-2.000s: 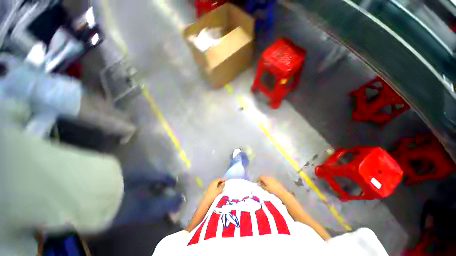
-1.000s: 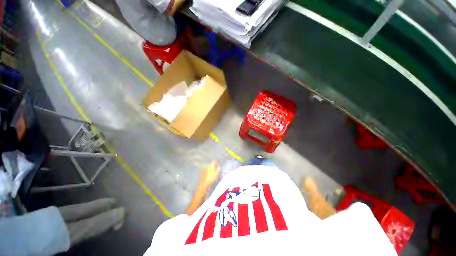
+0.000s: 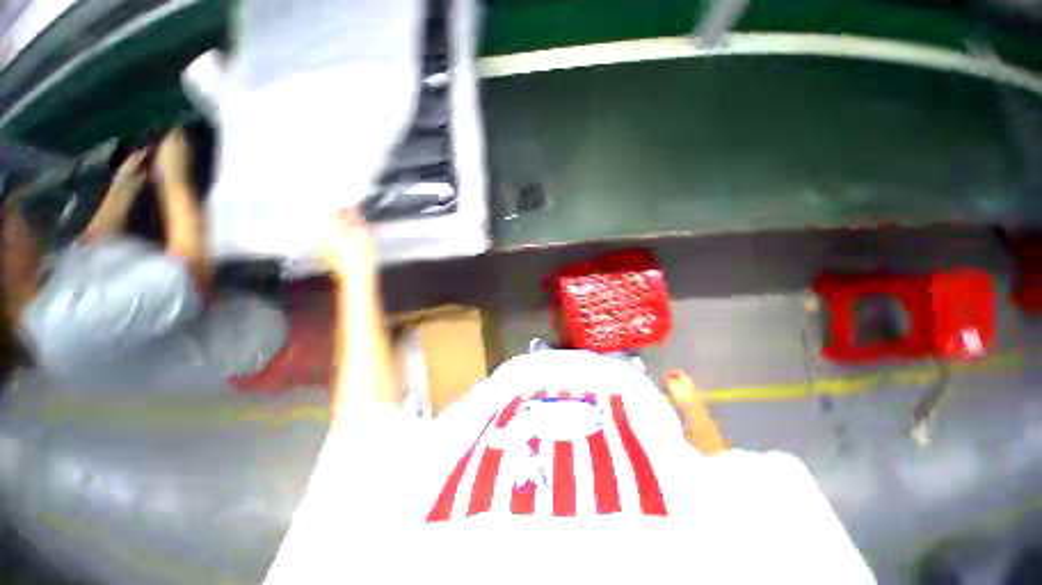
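My left hand (image 3: 350,242) reaches forward to the near corner of a white sheet (image 3: 309,126) on the bench. The hand is blurred, but its fingers appear closed on the sheet's edge. The sheet lies over a stack with a pale rim; a shiny black tray (image 3: 421,171) shows along the sheet's right side. My right hand (image 3: 682,394) hangs low beside my shirt, away from the bench. It is small and blurred, and its fingers cannot be made out.
A green bench (image 3: 743,149) with a pale strip runs across the top. A red stool (image 3: 615,302) stands below its edge, another (image 3: 908,314) at right. A cardboard carton (image 3: 451,354) is partly hidden behind my left arm. A person (image 3: 114,297) sits at left with hands at the bench.
The view has turned from the aisle to face the bench. My left hand has gone from my side up to the white sheet. The tray stack is now close in front.
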